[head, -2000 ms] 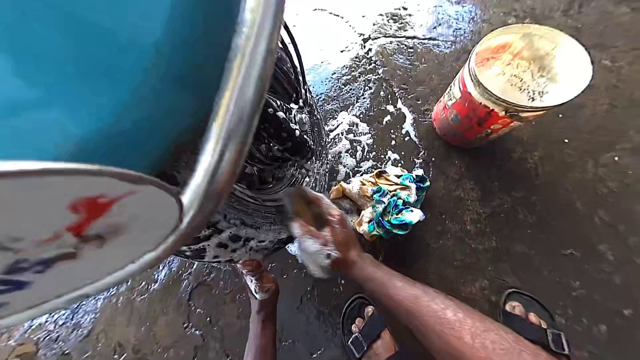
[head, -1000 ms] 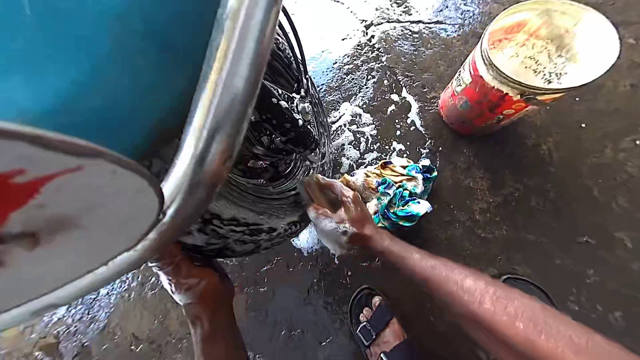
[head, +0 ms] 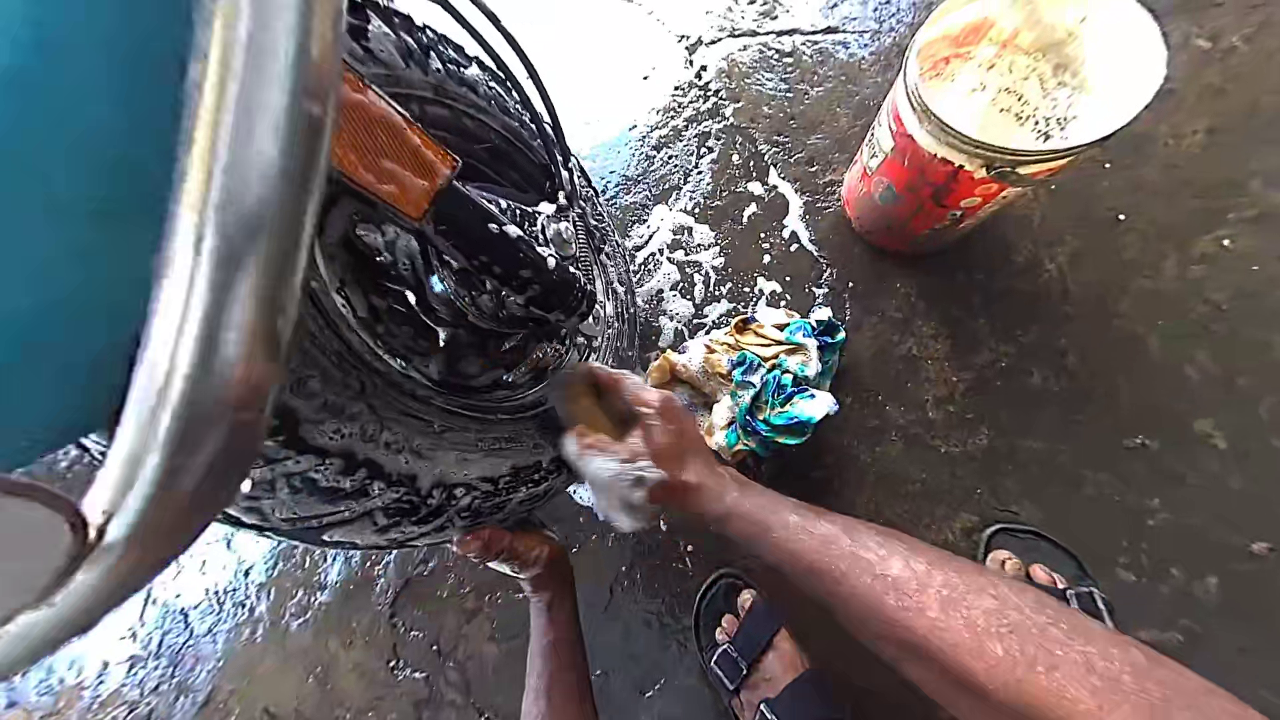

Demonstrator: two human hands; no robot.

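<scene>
A black vehicle wheel and tyre [head: 430,450], coated in suds, fills the left middle of the head view. My left hand [head: 510,550] touches the tyre's lower edge from below; most of its fingers are hidden beneath the rubber. Foam covers the fingers of my right hand [head: 650,440], which grips a blurred brownish scrubbing brush or block [head: 592,402] at the tyre's right side. Just behind that hand, a wet, soapy bundle of tan and teal cloth [head: 775,385] lies on the ground.
A metal tube guard [head: 225,280] and a blue body panel [head: 80,200] cover the left. Beside the wheel is an orange reflector [head: 390,145] with black cables [head: 530,70]. A red paint-type bucket [head: 930,180] stands upper right. Sandalled feet [head: 760,650] are on the wet floor [head: 1130,370].
The view has shifted, so the orange reflector now shows beside the metal guard. My left hand has moved to the right along the tyre's lower edge. My right hand still holds the scrubbing object.
</scene>
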